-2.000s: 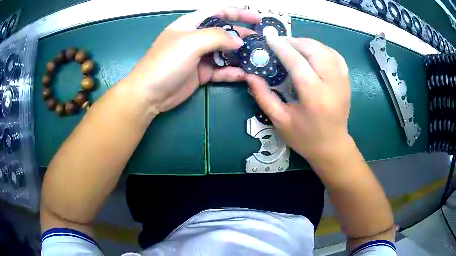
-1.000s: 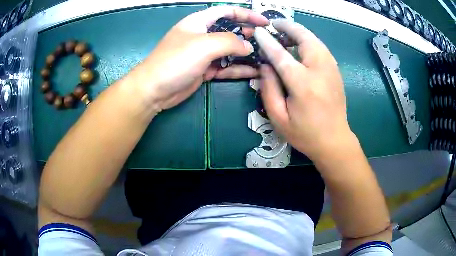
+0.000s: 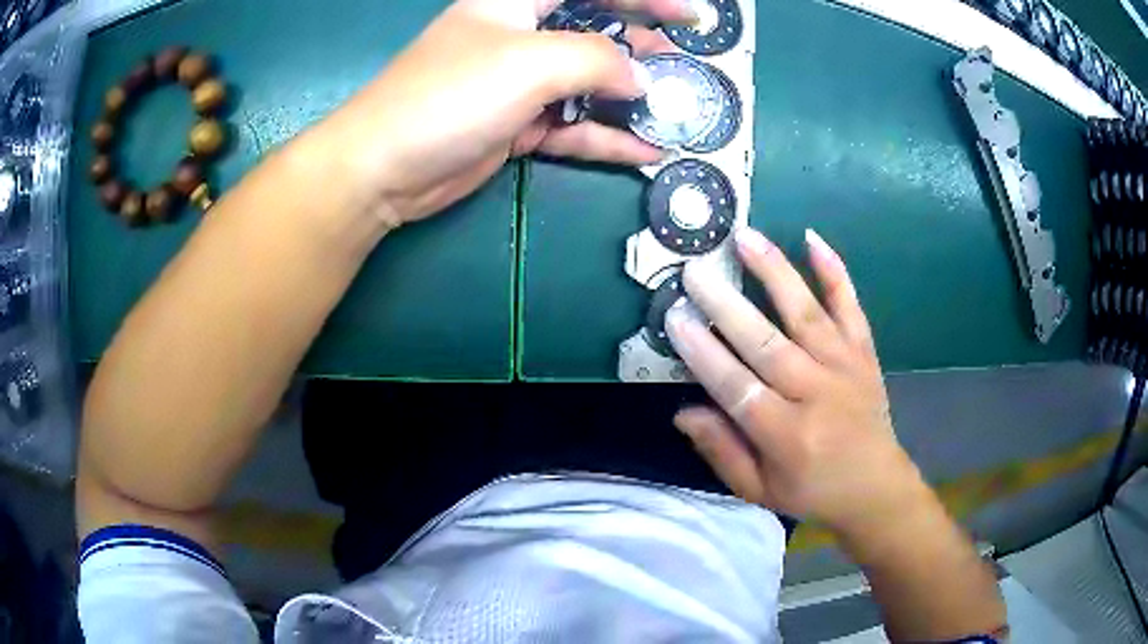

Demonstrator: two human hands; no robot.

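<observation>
A silver four-pocket plate [image 3: 652, 260] lies upright in the view on the green mat. Black round disc parts [image 3: 692, 208] sit along it, one at the top, one in the middle and one at the near end. My left hand [image 3: 472, 107] is closed around a stack of black discs [image 3: 587, 28], partly hidden by the fingers. A disc with a bright centre at its fingertips overlaps the plate's second seat. My right hand [image 3: 799, 390] has its fingers spread, with fingertips on the near-end disc, which they partly cover.
A wooden bead bracelet [image 3: 208, 136] lies at left. A clear tray of discs [image 3: 32, 289] is at the left edge. An empty silver plate [image 3: 1011, 189] lies at right. Dark ribbed stacks [image 3: 1118, 239] stand at the right edge. A green line of filled plates runs beyond the white strip.
My right hand has moved from the left hand's discs down to the plate's near end. A disc now covers the near seat, which was bare. The view has shifted so the bench sits higher.
</observation>
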